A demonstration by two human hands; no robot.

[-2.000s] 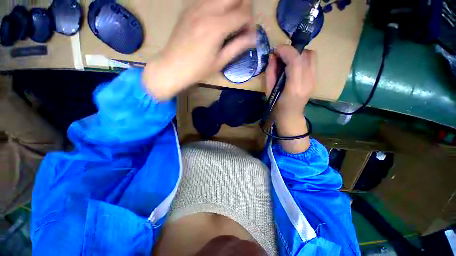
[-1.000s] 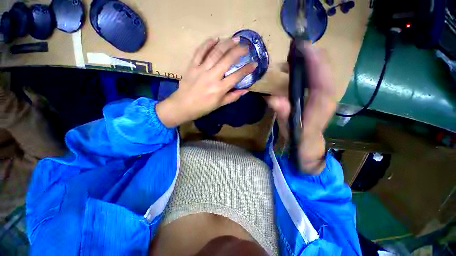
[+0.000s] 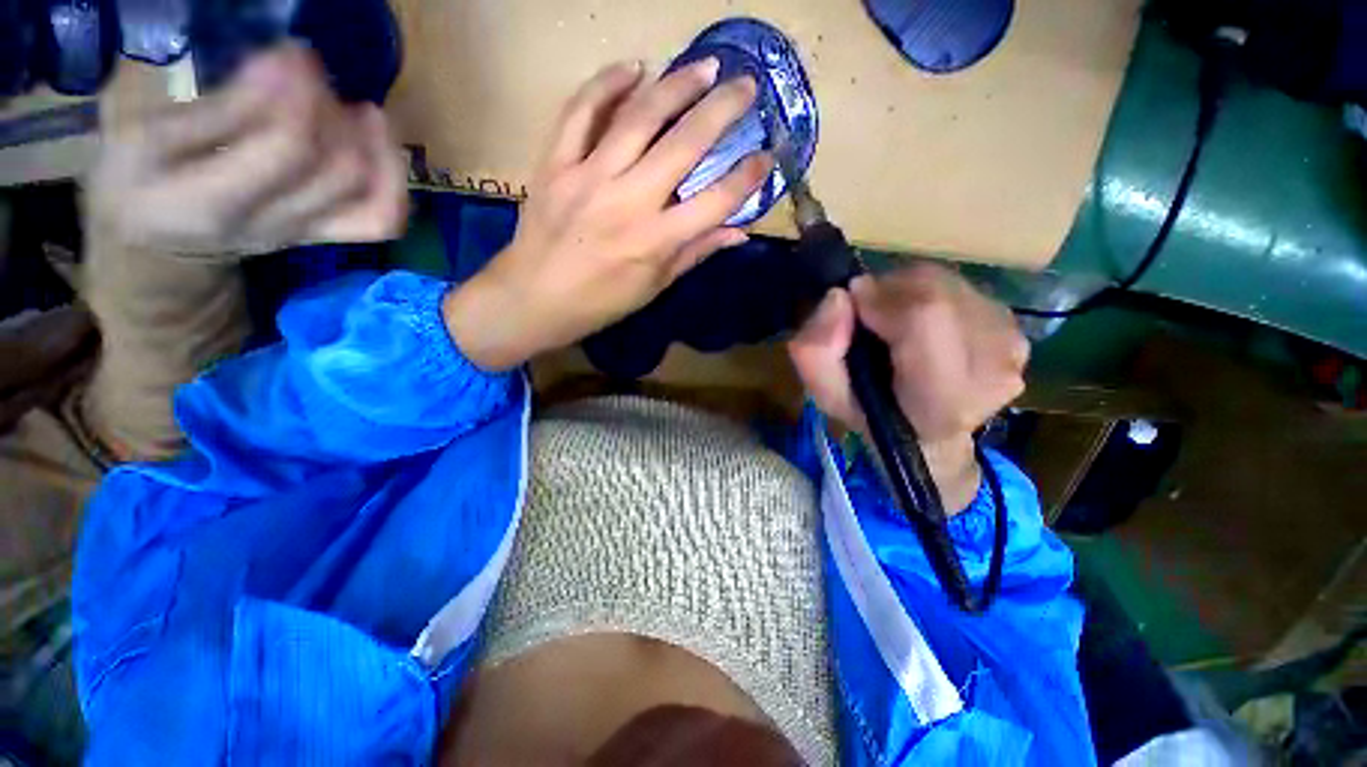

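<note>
A dark oval plastic cover point(image 3: 795, 98) lies on the brown cardboard sheet point(image 3: 600, 30) near its front edge. My left hand point(image 3: 622, 210) lies over the cover with spread fingers and holds it down, hiding its left part. My right hand point(image 3: 930, 352) grips the black handle of a soldering iron point(image 3: 885, 420). The iron's metal tip points up and left at the cover's lower right rim; whether it touches cannot be told. The iron's cord loops at my right wrist.
Another dark cover point(image 3: 945, 23) lies at the top edge. More covers are at the upper left, partly behind another person's blurred hand point(image 3: 248, 158). Dark covers point(image 3: 712, 300) sit in a box below the table edge. A black cable point(image 3: 1184, 195) crosses the green bench at right.
Another person's hand has come in at the left over the covers. My right hand has brought the iron's tip down to the cover under my left hand. The view has shifted slightly.
</note>
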